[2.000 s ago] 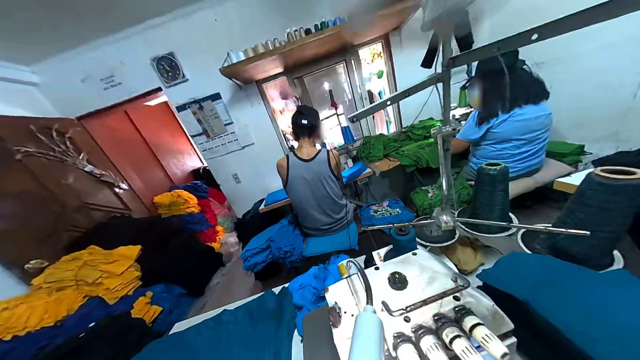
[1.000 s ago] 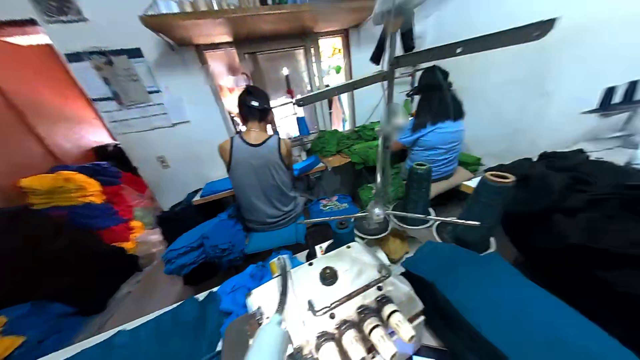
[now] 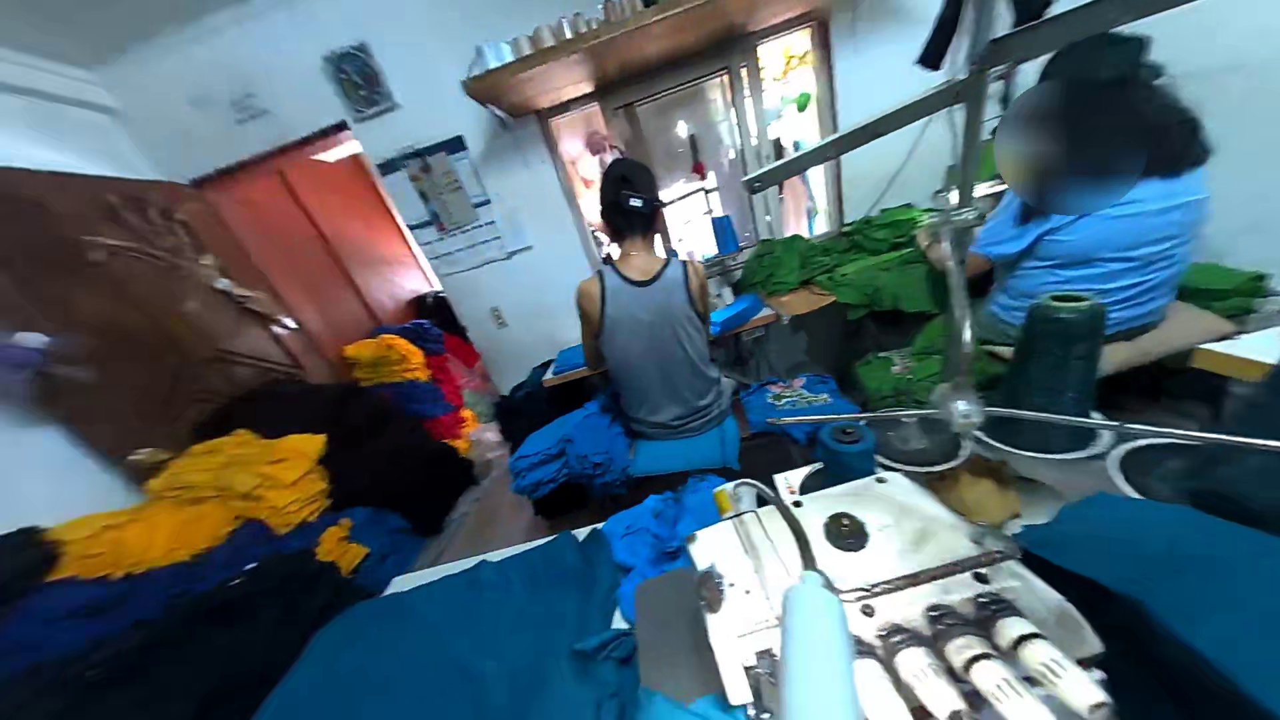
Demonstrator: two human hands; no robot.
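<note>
Neither of my hands shows in the head view. Directly before me stands a white overlock sewing machine (image 3: 900, 540) with several tension dials along its front and a pale blue lamp (image 3: 818, 640) on a bent neck. Teal fabric (image 3: 470, 630) lies flat to its left, and more teal fabric (image 3: 1160, 570) lies to its right. Crumpled blue cloth (image 3: 660, 530) rests behind the machine's left side. A metal thread stand (image 3: 962, 300) rises behind it, near a large dark green thread cone (image 3: 1060, 350) and a smaller blue cone (image 3: 846, 450).
One person (image 3: 655, 340) in a grey tank top sits facing the window; another person (image 3: 1100, 250) in a blue shirt sits at the right beside green garments (image 3: 850, 260). Piles of yellow cloth (image 3: 240, 475), black cloth (image 3: 340, 430) and blue cloth (image 3: 570, 445) lie on the left.
The view swung right and then back left. No hand shows in any of the frames.
</note>
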